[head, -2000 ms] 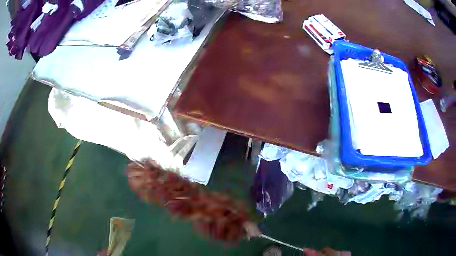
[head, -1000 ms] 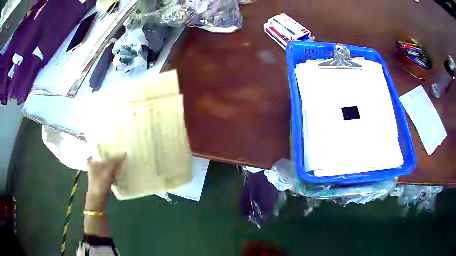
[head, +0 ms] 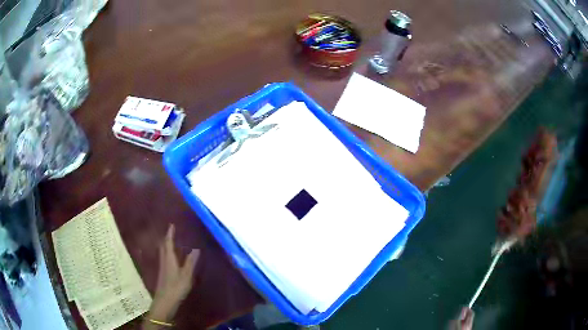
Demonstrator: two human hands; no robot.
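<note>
The cream printed form [head: 100, 267] lies flat on the brown table at the lower left. My left hand [head: 175, 274] is just right of it, fingers apart and empty, with a yellow band at the wrist. The reddish-brown feather duster [head: 529, 187] is at the right, beyond the table edge, plume up. My right hand [head: 463, 319], mostly cut off by the bottom edge, holds its thin pale handle. The blue basket [head: 225, 248] sits in the middle with a clipboard of white sheets [head: 335, 258] in it.
A small white carton [head: 145, 122] stands left of the basket. A round tin of coloured sticks [head: 329, 42], a dark-lidded bottle [head: 394, 40] and a white paper [head: 382, 111] are behind it. Clear plastic bags [head: 42, 138] lie at the left. Green floor shows beyond the table edge at right.
The form has gone from my left hand onto the table, and that hand is now empty. The duster and my right hand are back in view at the right. The view has turned rightward.
</note>
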